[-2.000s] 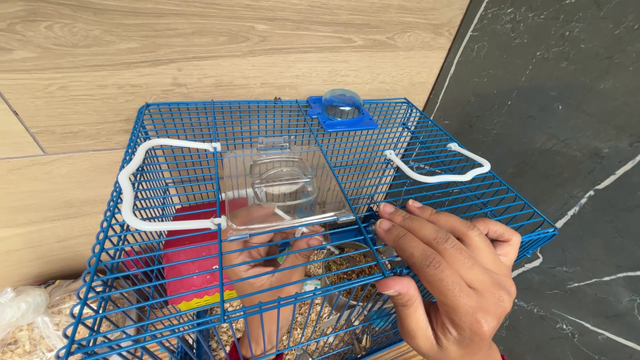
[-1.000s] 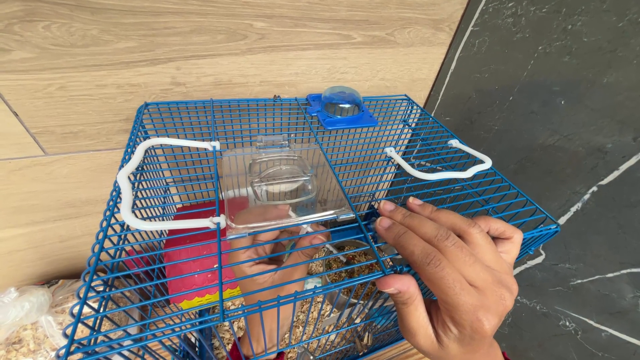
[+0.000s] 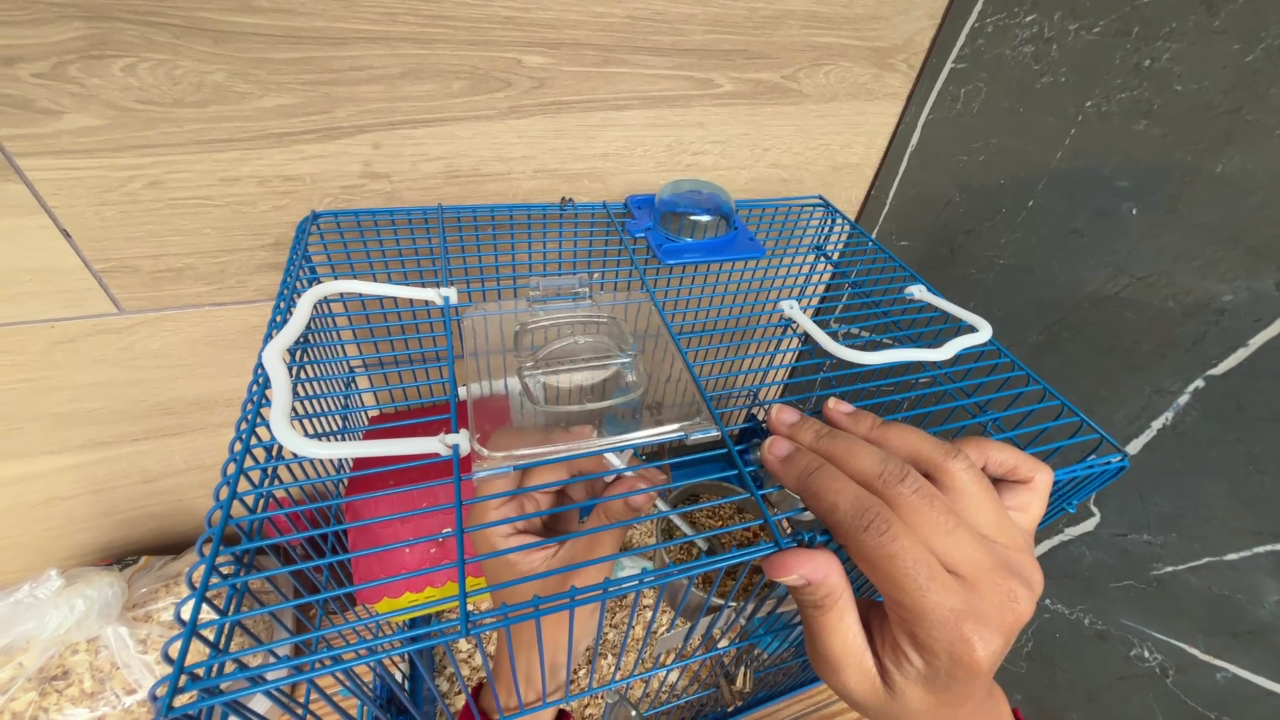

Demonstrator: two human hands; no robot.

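My left hand (image 3: 545,520) is inside the blue wire cage (image 3: 610,600), seen through the top bars and under the clear plastic hatch (image 3: 580,370). Its fingers pinch a thin white stick-like piece (image 3: 680,522); the rest of what it holds is partly hidden by bars. My right hand (image 3: 910,540) rests on the cage's top front edge from outside, fingertips on the bars and thumb at the front rim. Below the hands stands a round bowl of seed mix (image 3: 725,520), on wood-shaving bedding (image 3: 640,640).
A pink house with a yellow edge (image 3: 410,500) stands inside at left. On the cage top are two white handles (image 3: 285,370), (image 3: 890,355) and a blue plastic piece with a clear dome (image 3: 695,215). A plastic bag of shavings (image 3: 110,640) lies at left, beside a wood-look wall.
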